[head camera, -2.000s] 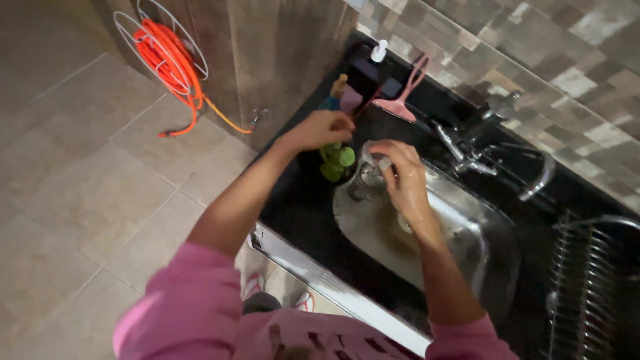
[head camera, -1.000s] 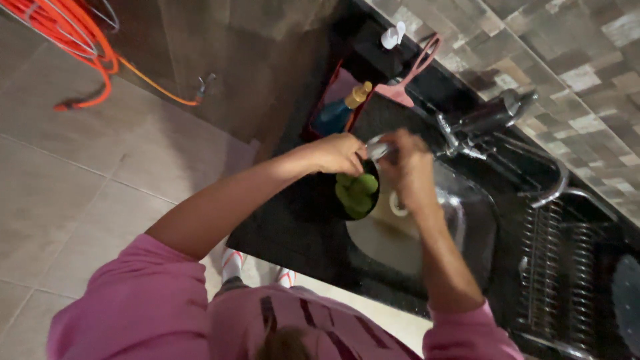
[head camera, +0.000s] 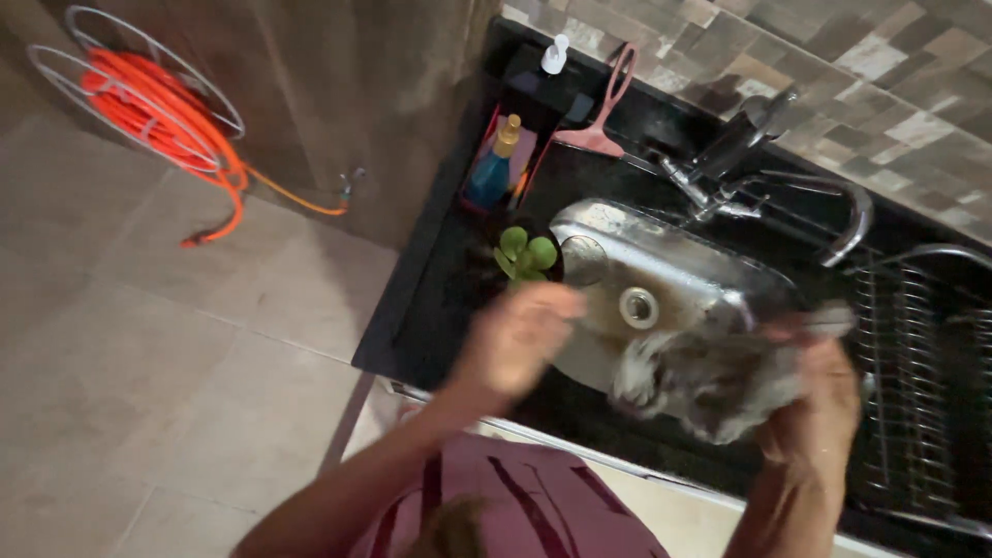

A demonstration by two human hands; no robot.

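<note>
My left hand [head camera: 523, 337], blurred, is over the counter's front edge, just below a potted plant with green leaves [head camera: 525, 252]; nothing shows in it, and its fingers are too blurred to read. My right hand [head camera: 818, 380] grips a blurred, translucent plastic bag [head camera: 713, 380], which hangs over the front right of the steel sink [head camera: 666, 232]. A small clear or whitish thing [head camera: 831, 319] is at the fingertips of that hand. A round clear lid or dish [head camera: 583, 260] lies at the sink's left end, beside the plant.
Behind the sink is a chrome faucet [head camera: 849, 217]. A wire dish rack [head camera: 918, 387] stands at the right. Back left are a pink squeegee [head camera: 593, 139], a blue bottle with a gold top [head camera: 492, 174] and a white pump [head camera: 555, 56]. An orange hose [head camera: 155, 112] hangs on a wire reel at the far left.
My hands, close together by the plant before, are now far apart. The right hand has moved right, over the sink's front, and a plastic bag now shows in it.
</note>
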